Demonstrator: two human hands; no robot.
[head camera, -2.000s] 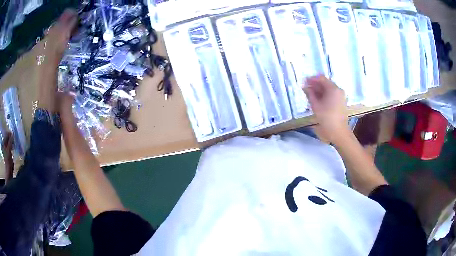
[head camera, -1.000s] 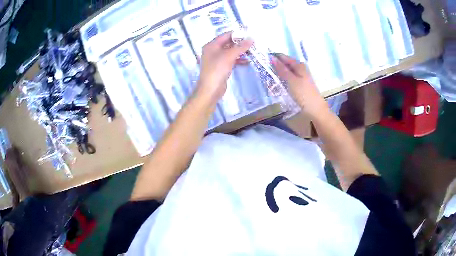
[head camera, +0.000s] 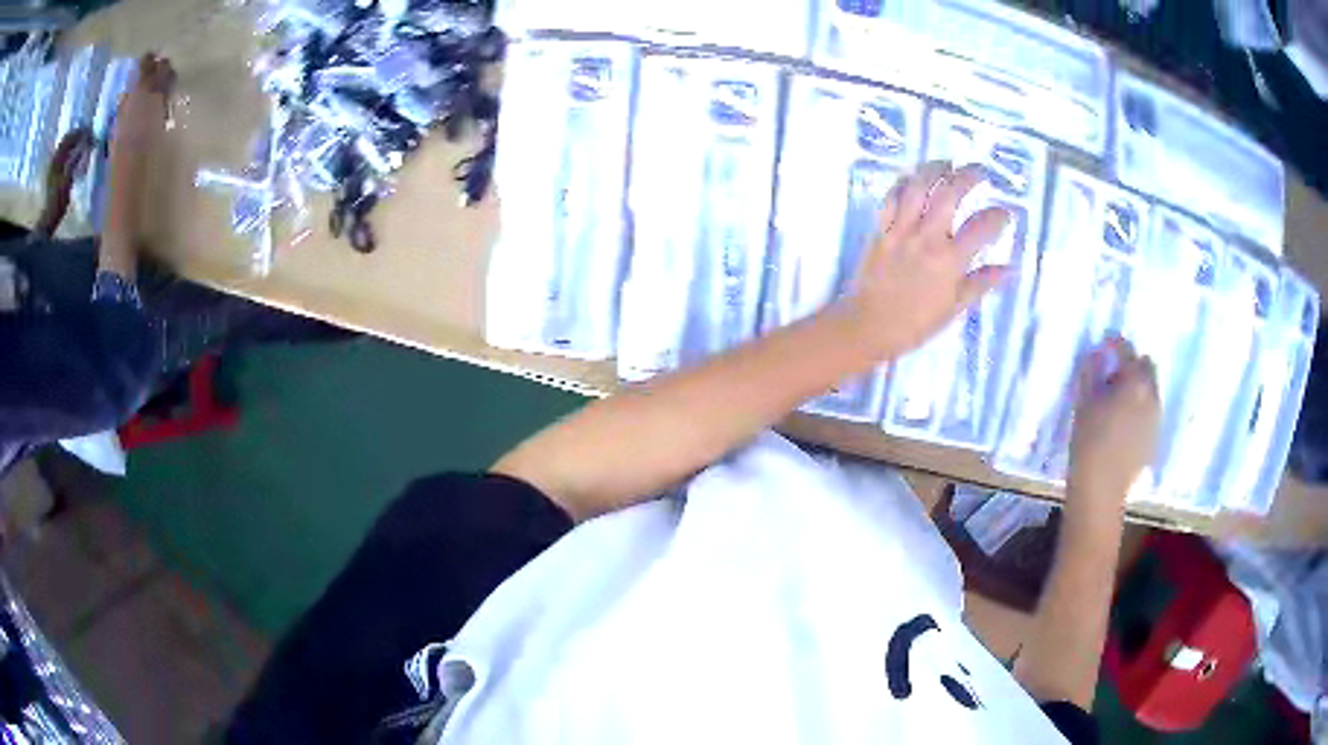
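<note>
Whitish translucent blister trays (head camera: 559, 218) lie side by side in a row, with coiled dark pieces showing in their far end recesses. My left hand (head camera: 932, 262) is over the far half of a middle tray, fingers bent and thumb apart. A bright glare lies between thumb and fingers, so I cannot tell whether it holds a clear-bagged part. My right hand (head camera: 1119, 415) is over the near part of a tray farther right, fingers curled; whether it holds anything is hidden.
A pile of black cables and clear-bagged parts (head camera: 364, 88) lies on the brown table (head camera: 423, 277) at the left. More trays (head camera: 969, 66) lie behind the row. Another person's hand (head camera: 139, 124) is by trays at far left. A red box (head camera: 1187, 640) is below right.
The view has turned to the right. The clear-bagged slim part seen between my hands is no longer distinct. My hands have moved apart over trays farther right.
</note>
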